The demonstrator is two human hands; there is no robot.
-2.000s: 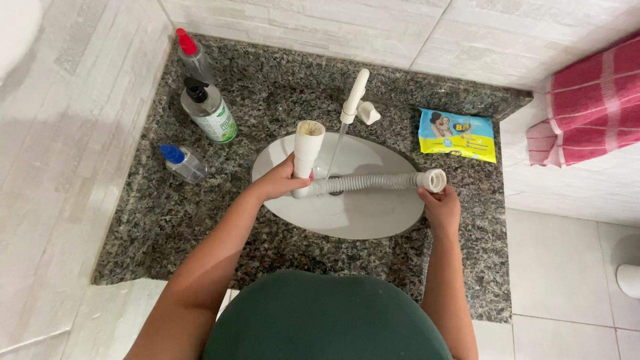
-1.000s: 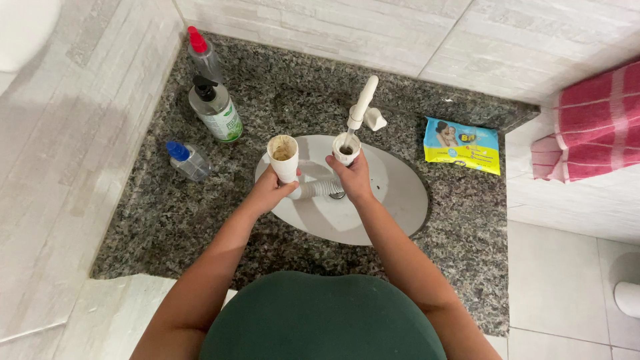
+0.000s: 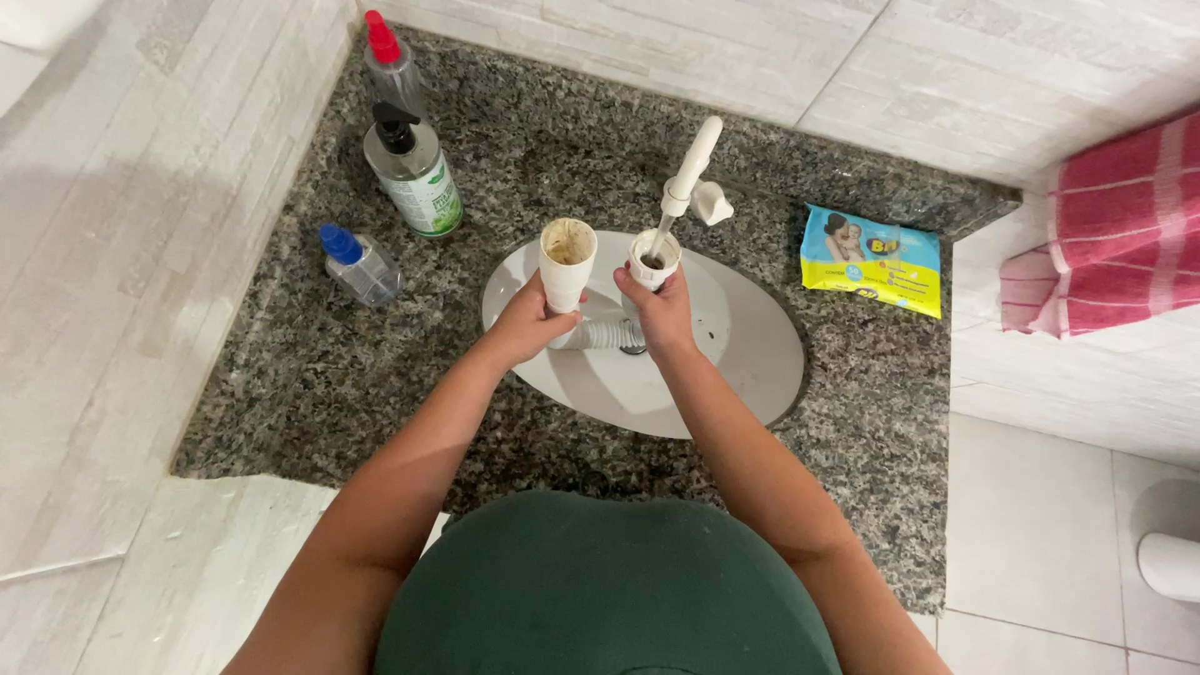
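Note:
My left hand grips the wide white plastic end of a drain pipe, upright, its open mouth up and brownish grime inside. In my right hand is the other end of the pipe, a white threaded collar, held under the white faucet. Water runs from the faucet into the collar. Between my hands the corrugated part of the pipe hangs in a bend low over the oval white sink basin. Small dark specks lie in the basin, and its drain is partly hidden behind the pipe.
On the granite counter, at left, stand a red-capped bottle, a pump bottle with a green label and a small blue-capped bottle. A wipes pack lies right of the basin. A pink towel hangs at right.
My right hand has moved left and up, bringing the collar from the basin's right side to beneath the faucet. The corrugated pipe, stretched out straight before, is now bent.

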